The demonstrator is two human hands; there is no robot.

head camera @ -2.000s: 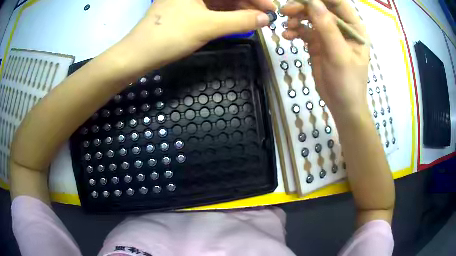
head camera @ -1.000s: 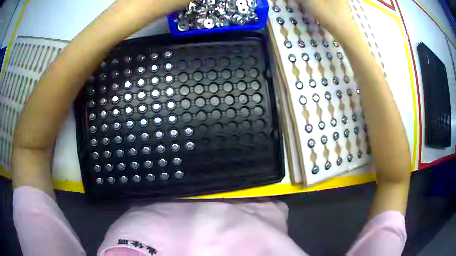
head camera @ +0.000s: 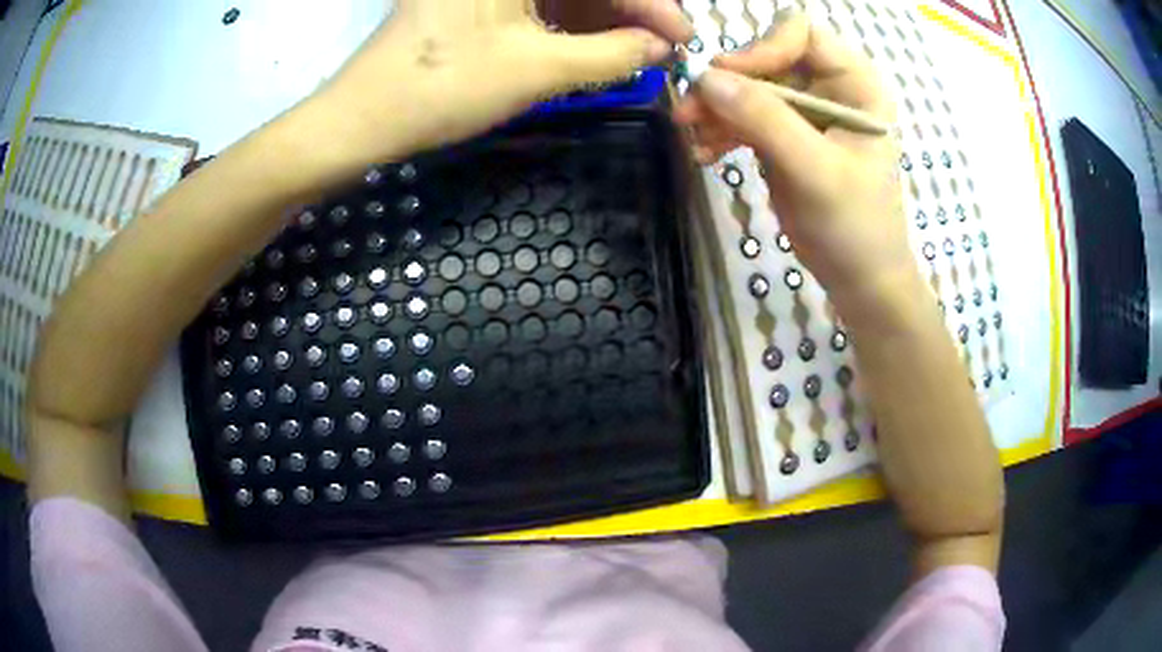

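Observation:
My left hand (head camera: 510,57) reaches over the far edge of the black pocketed tray (head camera: 573,471), its fingertips closed at a small round part (head camera: 684,71). My right hand (head camera: 809,159) meets it there, above the loading board's left edge, and holds a thin tan stick (head camera: 828,110). The fingers partly hide the small part. Silver metal discs (head camera: 417,306) fill pockets on the tray's left side; pockets to the right show empty. My left forearm covers the tray's upper left corner. The blue bin (head camera: 618,94) is mostly hidden behind my left hand.
The off-white loading board (head camera: 816,478), with metal rounds, stands right of the tray, partly under my right hand and forearm. A slotted board (head camera: 96,191) lies at the left edge. A black flat object (head camera: 1106,255) is at far right. A small dark part (head camera: 231,15) lies upper left.
Both hands have come back from the far edge and met near the bin, now covering most of it. One of two discs protruding at the right end of the tray's filled rows is gone.

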